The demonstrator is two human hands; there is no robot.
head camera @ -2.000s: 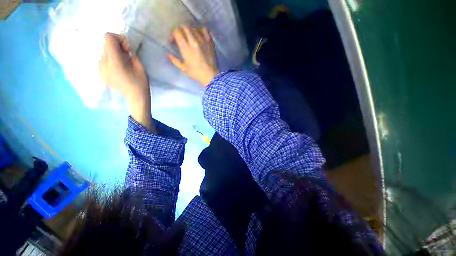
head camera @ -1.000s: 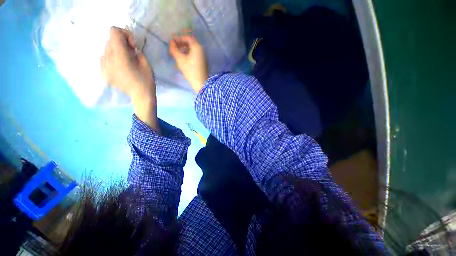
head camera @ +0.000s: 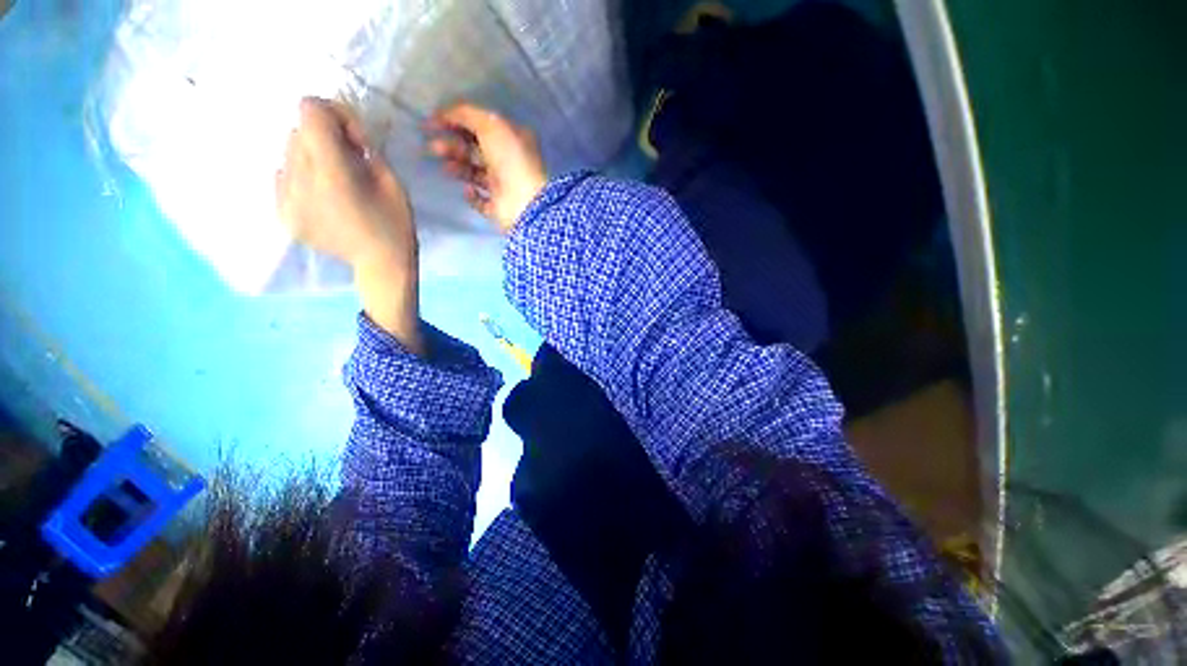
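A large clear poly bag (head camera: pixel 560 65) with pale contents lies at the upper left; its left part is washed out by glare. My left hand (head camera: pixel 341 189) is closed at the bag, with gathered film at its fingertips. My right hand (head camera: pixel 488 159) is over the bag, to the right of my left hand, its fingers curled. A thin dark line, a string or a fold, runs between the two hands. Whether my right fingers hold it cannot be told.
A blue plastic stool (head camera: pixel 120 501) stands at the lower left on the blue floor (head camera: pixel 260 377). A small yellow-handled item (head camera: pixel 512 349) shows below my hands. A dark green bench (head camera: pixel 1093 260) with a pale edge strip (head camera: pixel 970 260) runs down the right. Dark cloth and brown cardboard (head camera: pixel 918 455) lie beside it.
My right hand was spread flat on the bag; its fingers have since curled and lifted. My left hand stays closed at the bag and has shifted slightly right and down.
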